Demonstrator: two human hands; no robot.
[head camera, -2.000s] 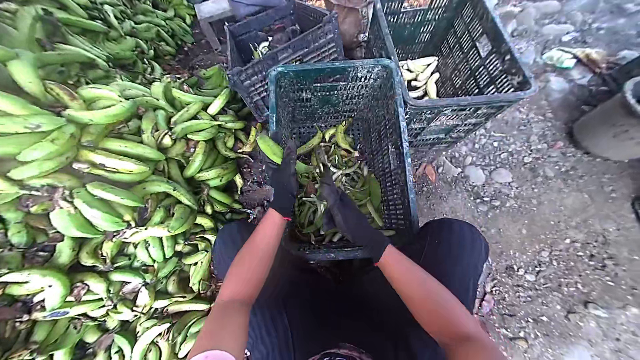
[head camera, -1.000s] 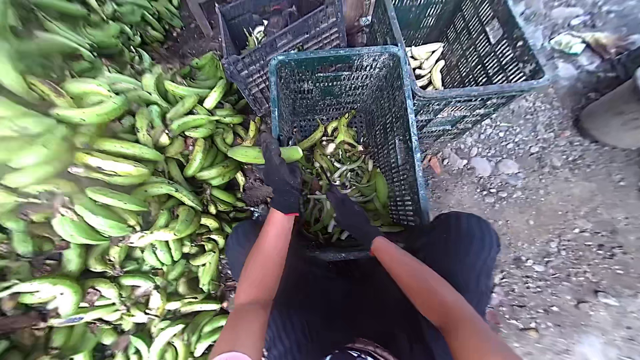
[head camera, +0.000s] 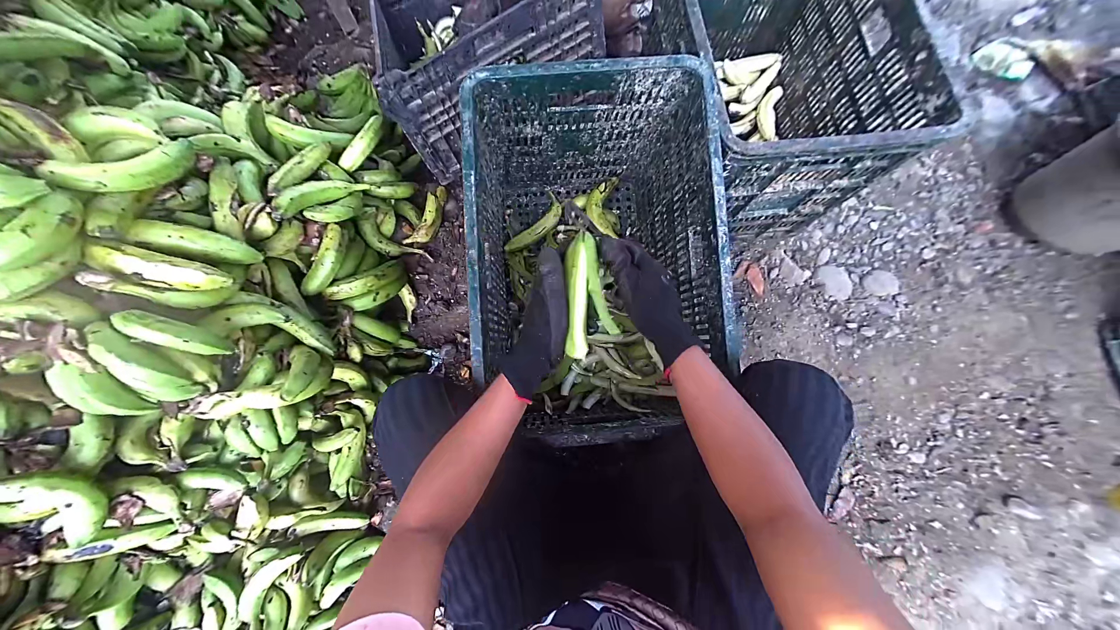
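Note:
Over the green plastic crate (head camera: 729, 262) between the knees, both hands wear dark gloves. My left hand (head camera: 540, 324) holds a green plantain (head camera: 577, 293) from its left side. A strip of its peel (head camera: 600, 293) hangs loose on the right, with pale flesh showing along the plantain. My right hand (head camera: 649, 293) is at the upper right of the plantain, fingers bent near its top end; whether it grips a tool is hidden. Beneath them, peel strips (head camera: 617, 367) and a few green-yellow pieces (head camera: 535, 226) lie in the crate.
A large heap of green plantains (head camera: 166, 254) covers the ground at left. Behind stands a dark crate (head camera: 499, 66) with some scraps. Another green crate (head camera: 840, 144) at upper right holds peeled plantains (head camera: 751, 94). Gravelly ground (head camera: 980, 376) and a pale container (head camera: 1076, 197) are at right.
The plantain, sideways in my left hand a second ago, now stands lengthwise between both hands, with a peel strip hanging off. My right hand has moved up beside its top end.

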